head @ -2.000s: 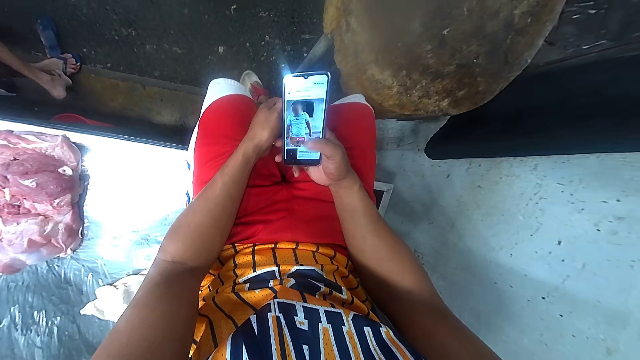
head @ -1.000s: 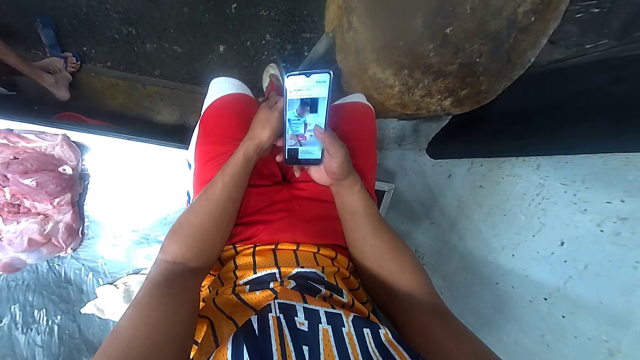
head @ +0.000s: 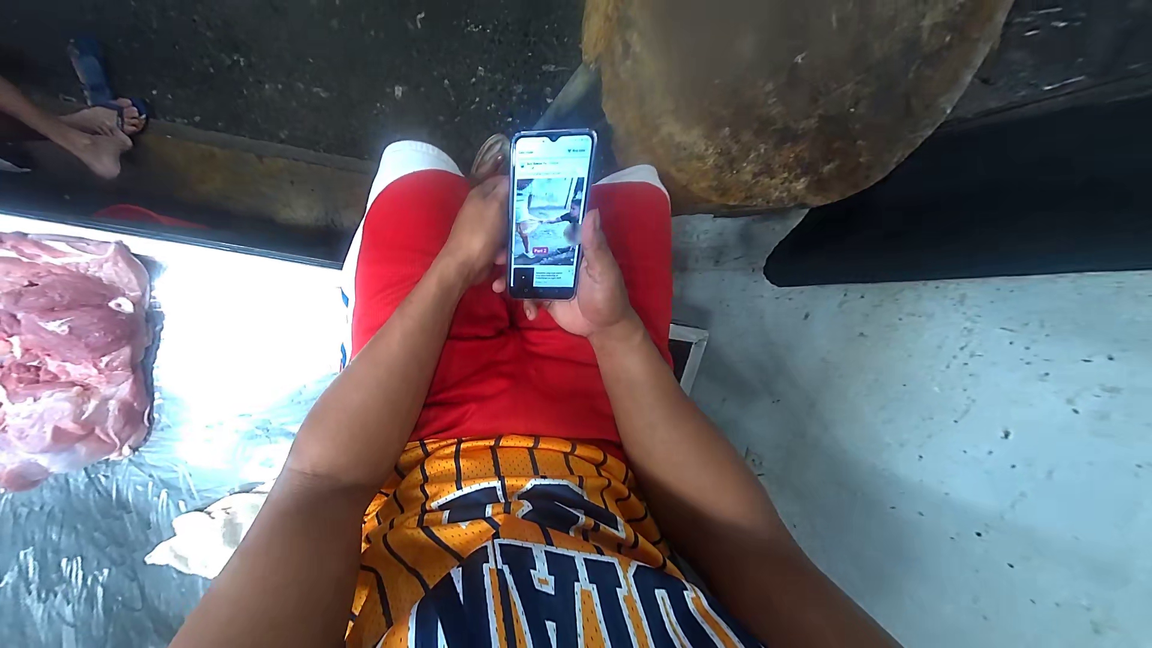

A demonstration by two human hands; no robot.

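Observation:
A smartphone (head: 551,216) with a lit screen is held upright above my lap, over red shorts (head: 513,387). My right hand (head: 601,283) grips its lower right side, the thumb along the edge of the screen and some fingers behind it. Against the phone's left side rests my left hand (head: 481,234); its fingers are partly hidden, and whether it bears any of the phone's weight is hard to see. The screen shows a picture and some writing.
Raw meat (head: 72,351) lies on a shiny metal table (head: 243,360) at the left, with a pale cloth or scrap (head: 211,535) below it. A large round, stained block (head: 792,99) stands at the upper right. Another person's bare foot (head: 99,148) and blue flip-flops show at the upper left.
The picture on the phone's screen has changed. My right thumb, over the lower screen two seconds ago, is now at its right edge. My left hand has hardly moved.

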